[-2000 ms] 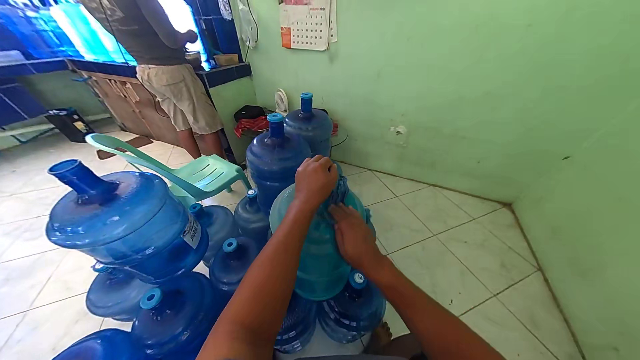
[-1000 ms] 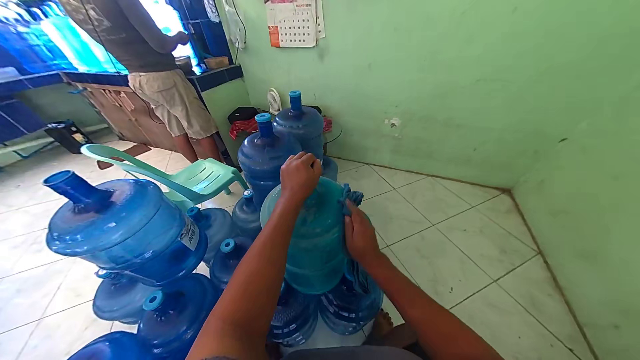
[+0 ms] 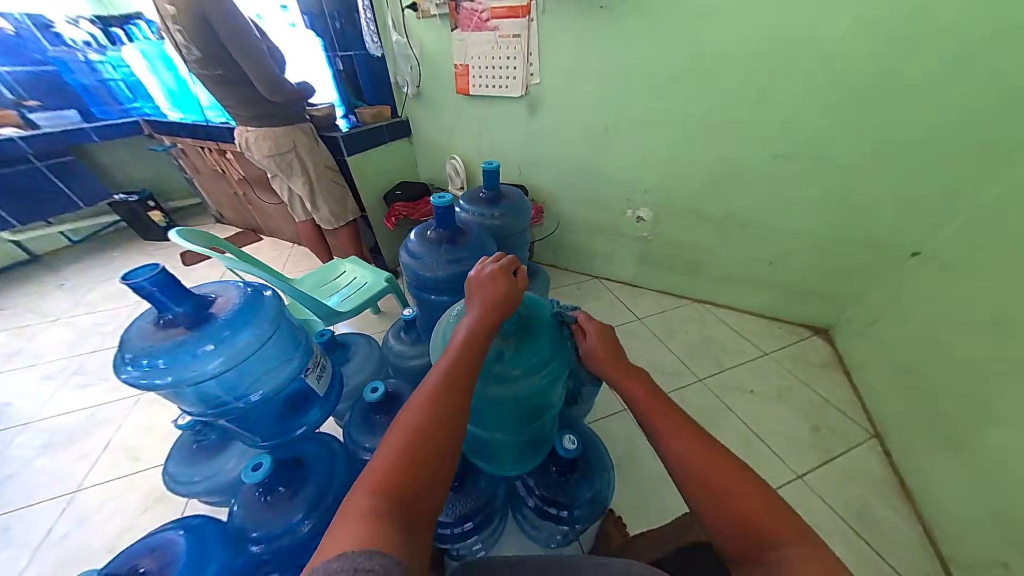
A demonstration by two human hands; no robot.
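A teal plastic water jug (image 3: 516, 400) stands in front of me on top of other blue jugs. My left hand (image 3: 496, 294) is closed around its neck, which the fingers hide. At the jug's right shoulder, my right hand (image 3: 598, 342) holds a bunched blue cloth (image 3: 565, 314) against the side. Below, a capped blue jug (image 3: 564, 488) touches the teal one. To the left, a large uncapped blue jug (image 3: 232, 360) lies tilted over smaller ones.
Two tall blue jugs (image 3: 444, 256) stand just beyond my left hand. A mint plastic chair (image 3: 344, 288) is at the back left, and a person (image 3: 272, 104) stands at a tiled counter (image 3: 372, 136). A green wall (image 3: 720, 160) bounds the right side.
My left hand stays at the jug's neck. My right hand, close to the neck two seconds ago, has moved out to the right side of the jug with the cloth.
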